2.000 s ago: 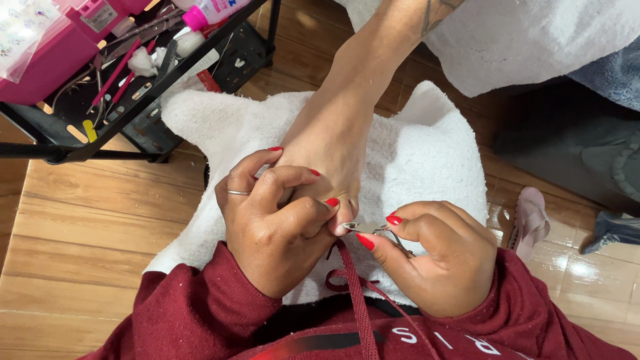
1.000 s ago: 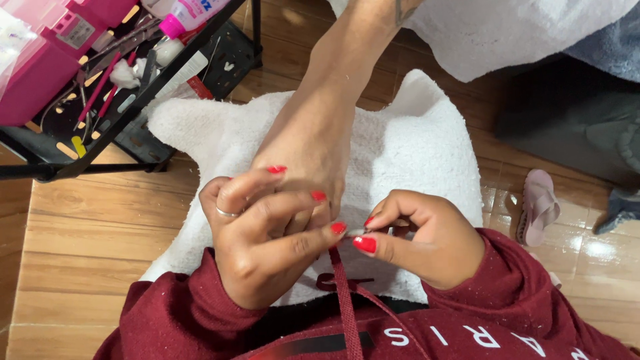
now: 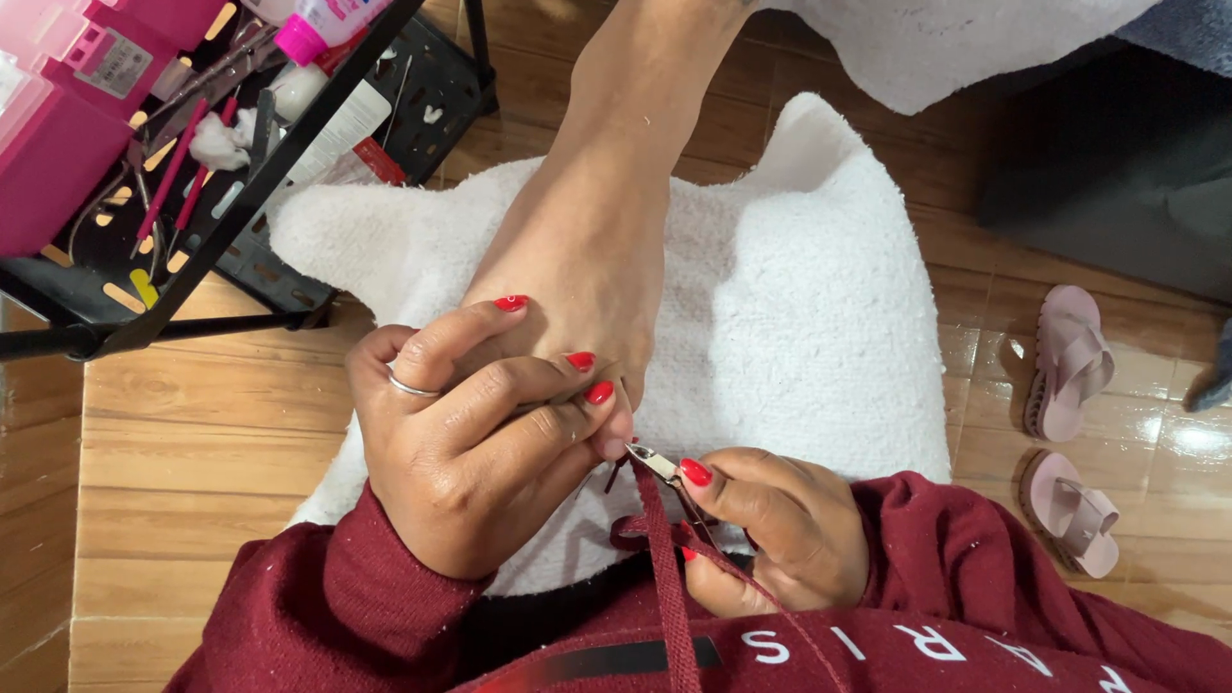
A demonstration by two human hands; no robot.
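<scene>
Another person's bare foot (image 3: 587, 260) rests on a white terry towel (image 3: 818, 337). My left hand (image 3: 472, 433), with red nails and a ring, wraps over the toes from the left and grips the big toe (image 3: 617, 431). In my right hand (image 3: 780, 529) is a pair of metal cuticle nippers (image 3: 664, 470), their tip at the edge of that toe's nail. Whether the jaws are apart is too small to tell. A maroon drawstring (image 3: 659, 549) hangs just below the toe, close to the nippers. My fingers hide most of the other toes.
At upper left stands a black cart (image 3: 207, 245) with a pink case (image 3: 58, 164), pink-handled tools (image 3: 173, 173), cotton (image 3: 221, 142) and a pink-capped bottle (image 3: 327, 24). Pink sandals (image 3: 1064, 361) lie on the wood-look floor at right. A dark piece of furniture (image 3: 1107, 183) stands at upper right.
My right hand has moved a little down and away from the toe, and more of the nippers shows than one second ago. My left hand keeps its hold on the toes.
</scene>
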